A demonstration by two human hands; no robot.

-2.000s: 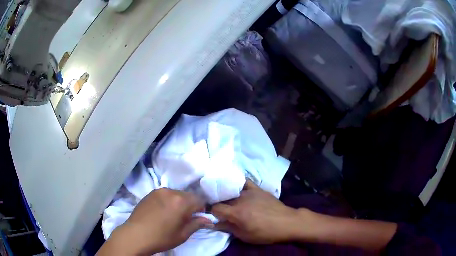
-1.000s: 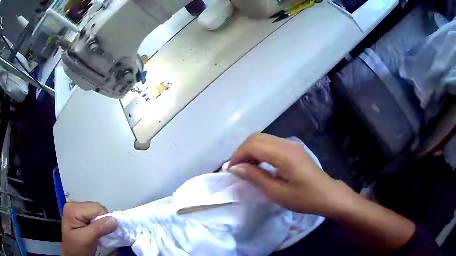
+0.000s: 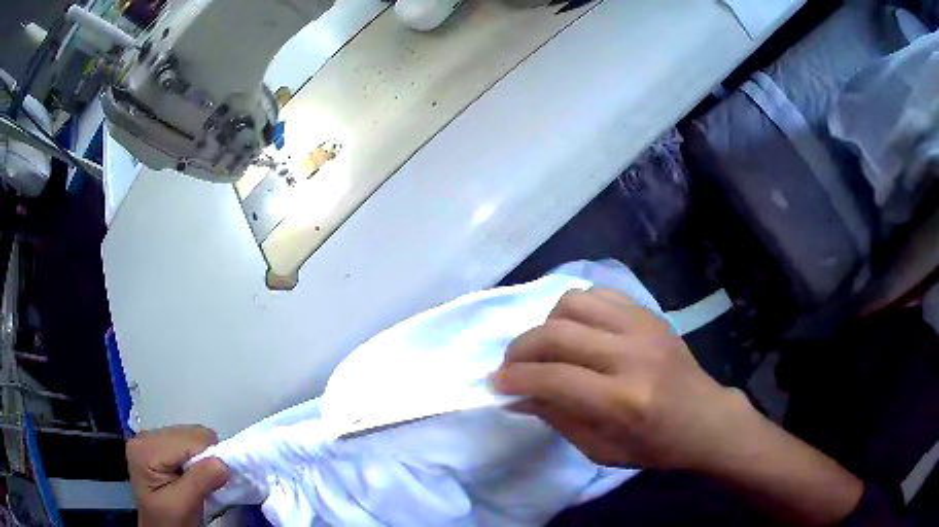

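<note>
A white garment point(image 3: 412, 350) is stretched between my hands along the table's front edge. My left hand point(image 3: 180, 473) is closed on its gathered end at the lower left. My right hand point(image 3: 607, 376) pinches the cloth at right of centre, with thumb and fingertips together. A thin tan stick point(image 3: 402, 423) lies along the cloth between the hands. Its left end is at the gathers. Its right end runs toward my right fingertips, and whether they touch it cannot be told.
The sewing machine head point(image 3: 196, 93) stands over the bed plate point(image 3: 360, 113) at upper left. A white rounded object point(image 3: 427, 10) is at the top. The white table point(image 3: 206, 329) spans the middle. A grey wrapped bundle point(image 3: 783, 196) and white cloth point(image 3: 896, 124) are at right.
My hands were close together on bunched cloth, then moved apart, stretching it. Since the last earlier frame, my right hand has moved slightly right and down. The stick now looks thinner. The view has shifted.
</note>
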